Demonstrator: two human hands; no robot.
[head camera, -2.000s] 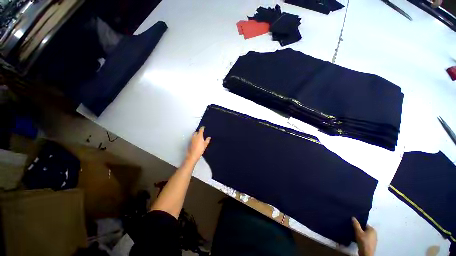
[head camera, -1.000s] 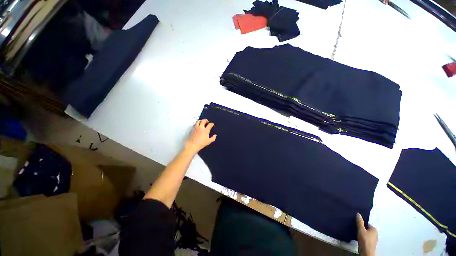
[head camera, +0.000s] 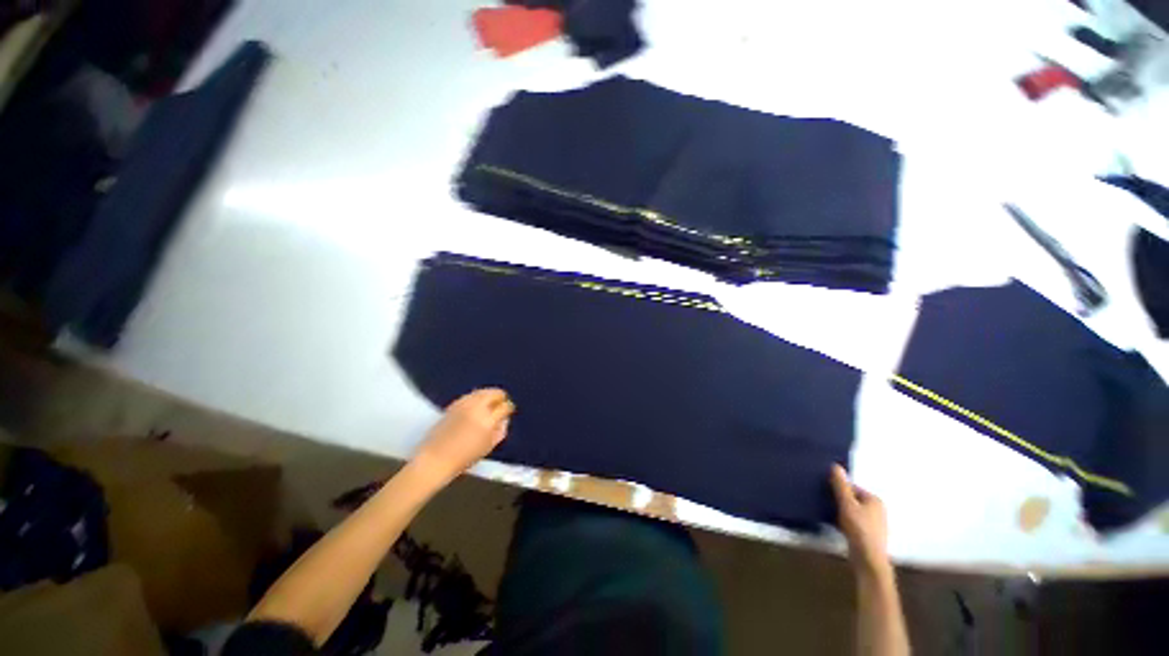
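Observation:
A dark navy trouser panel lies flat along the near table edge, with yellow dashes on its far long edge. My left hand is at its near edge, left of the middle, with fingers curled together on the cloth; whether it pinches the cloth is hard to tell. My right hand holds the panel's near right corner, thumb on top, fingers hidden. The stack of cut panels lies just beyond, with layered, yellow-flecked near edges. Right-hand panels with a solid yellow line lie to the right.
Shears lie beyond the right-hand panels. A red-orange piece and dark scraps lie beyond the stack. A red item is at the far right. A long dark cloth lies at the left table edge. Brown paper shows at the near edge.
The view has swung right, so things appear further left. My left hand has moved from the panel's left end to its near edge. My right hand remains at the right corner.

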